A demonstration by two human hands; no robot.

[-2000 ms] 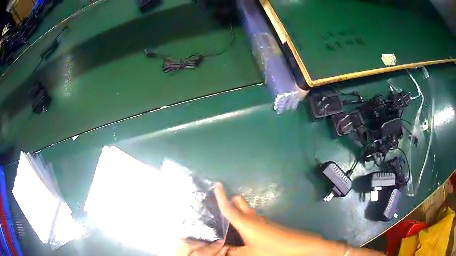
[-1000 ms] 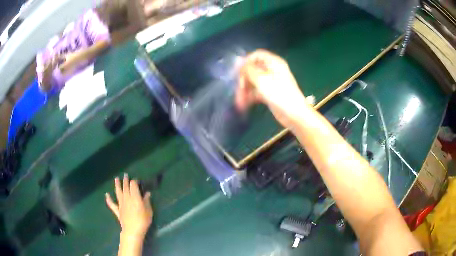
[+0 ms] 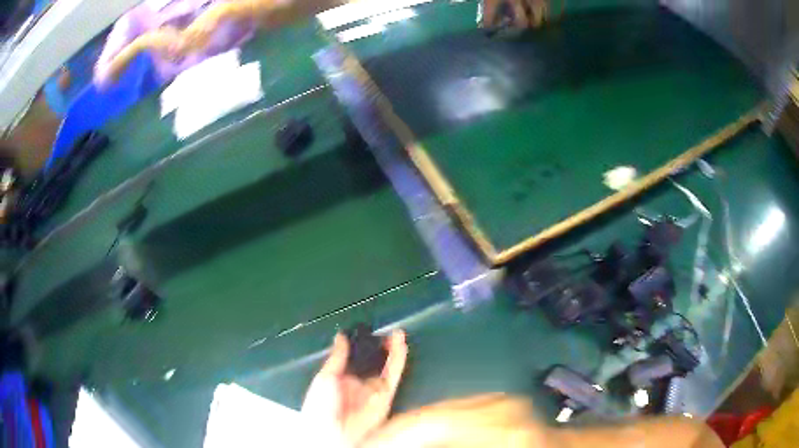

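My left hand (image 3: 355,394), fingers up, holds a black power adapter (image 3: 364,350) between thumb and fingers at the belt's near edge. My right forearm crosses the bottom edge from the right, in front of my left wrist; its hand is cut off or blurred, so its grip cannot be told. White-glaring poly bags (image 3: 254,420) lie at the bottom left, beside a second bag stack (image 3: 101,424). Loose black adapters with cords (image 3: 574,293) lie tangled at the right, some with prongs showing.
A bluish wrapped divider (image 3: 407,192) runs beside a wood-edged green board (image 3: 578,214) with a pale lump (image 3: 619,178). The belt carries black adapters (image 3: 293,137). Thin clear strips lie at the right. Another person's hand (image 3: 517,13) is at the top; a pink-sleeved person is upper left.
My right arm has come back from over the framed board to the bottom edge. My left hand has moved right and now holds a black adapter. The view has shifted.
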